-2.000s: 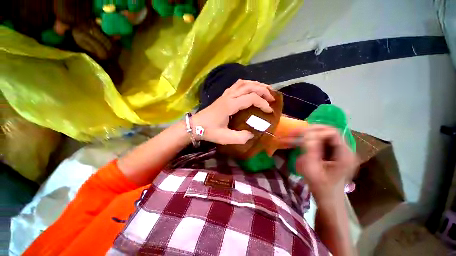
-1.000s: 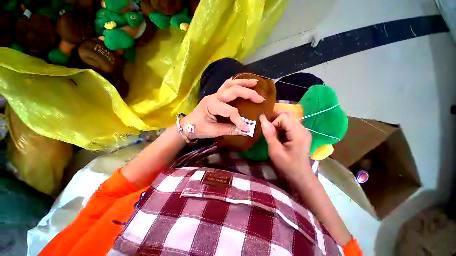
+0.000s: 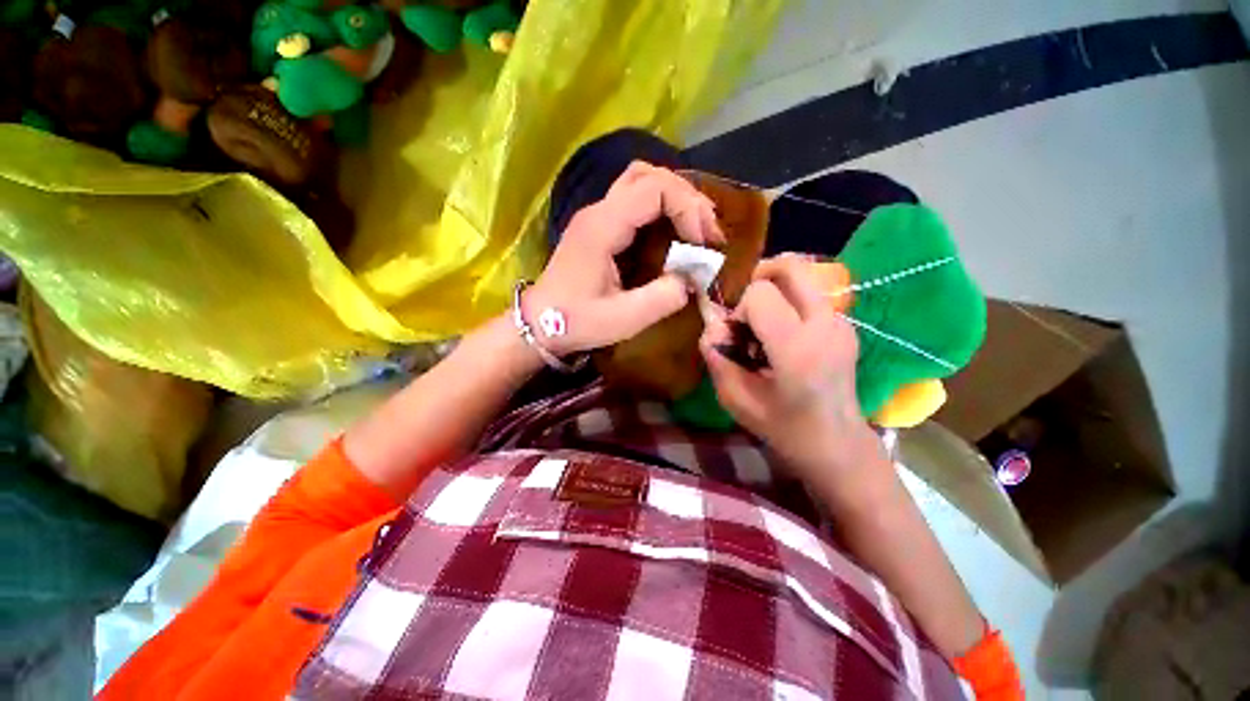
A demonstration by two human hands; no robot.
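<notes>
A plush toy lies on my lap, with its brown base [image 3: 651, 359] to the left and its green part [image 3: 921, 295] and a yellow knob [image 3: 910, 403] to the right. My left hand [image 3: 617, 267] grips the base, thumb and fingers around its edge. A small white label [image 3: 695, 263] stands up between the hands. My right hand [image 3: 788, 349] is at the base edge beside the label, fingertips pinched together; a needle cannot be made out. White thread [image 3: 905, 342] runs across the green part.
A yellow sack [image 3: 452, 233] holding similar toys [image 3: 309, 75] is at the upper left. An open cardboard box [image 3: 1097, 473] with a small round pinkish item [image 3: 1013, 467] is on the floor at right. A dark stripe [image 3: 987, 99] crosses the pale floor. A white sack [image 3: 206, 548] is beside my lap at left.
My right hand has come in from the right to the base edge beside the label. The label now stands up instead of lying flat. The green part shows more fully, with thread across it.
</notes>
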